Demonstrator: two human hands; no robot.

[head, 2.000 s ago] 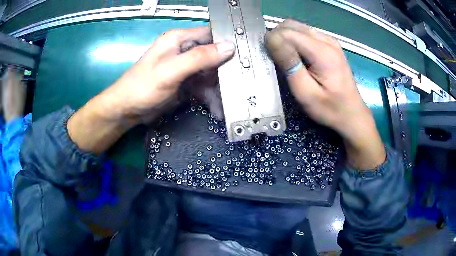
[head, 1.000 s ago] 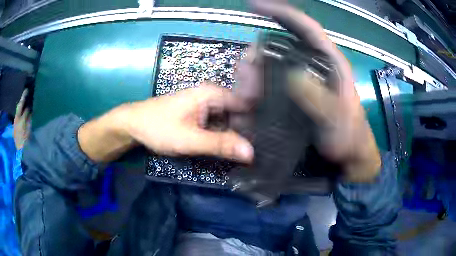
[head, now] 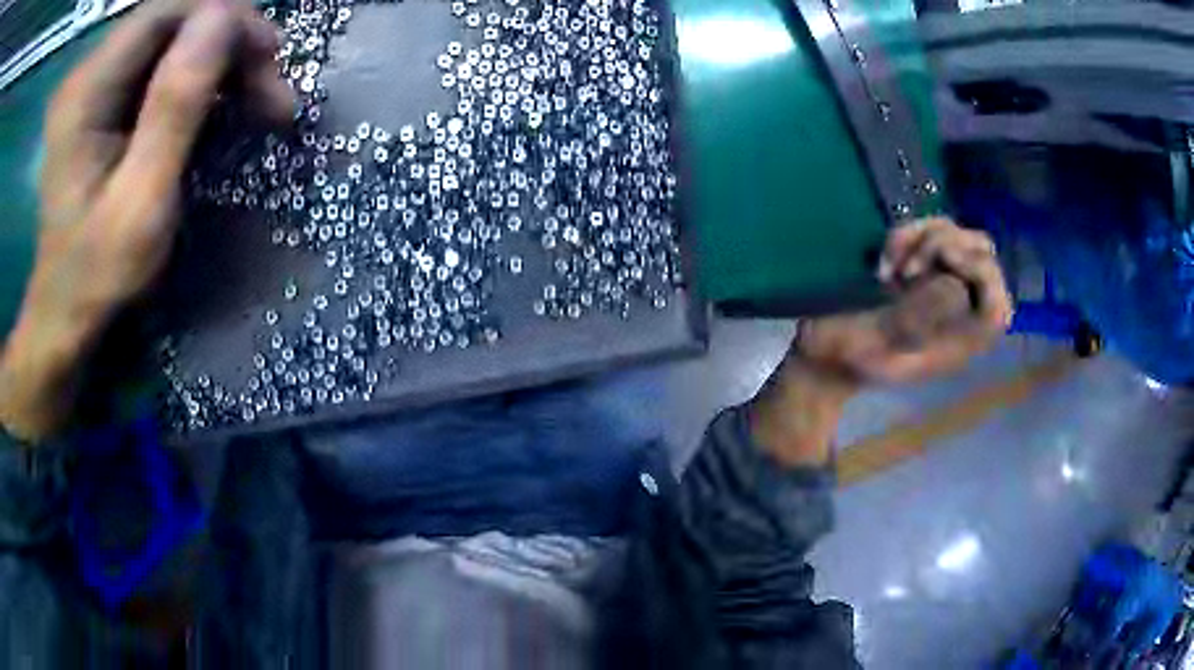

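A black tray lies in front of me, its floor strewn with many small shiny nuts. My left hand is blurred above the tray's left side; whether its fingers hold anything cannot be told. My right hand is off the tray to the right, fingers curled, at the near end of a narrow dark strip with holes. Its fingertips meet or overlap the strip's end; a grip on it cannot be made out. The oblong block is not in view.
The green bench lies between tray and strip. Pale rails show at the top left. A grey machine frame stands at the upper right. Blue items and a grey floor with a yellow line are at the right.
The view has swung right. The block held earlier has gone from both hands and from view. My right hand has moved out to the strip; my left hand is apart from it.
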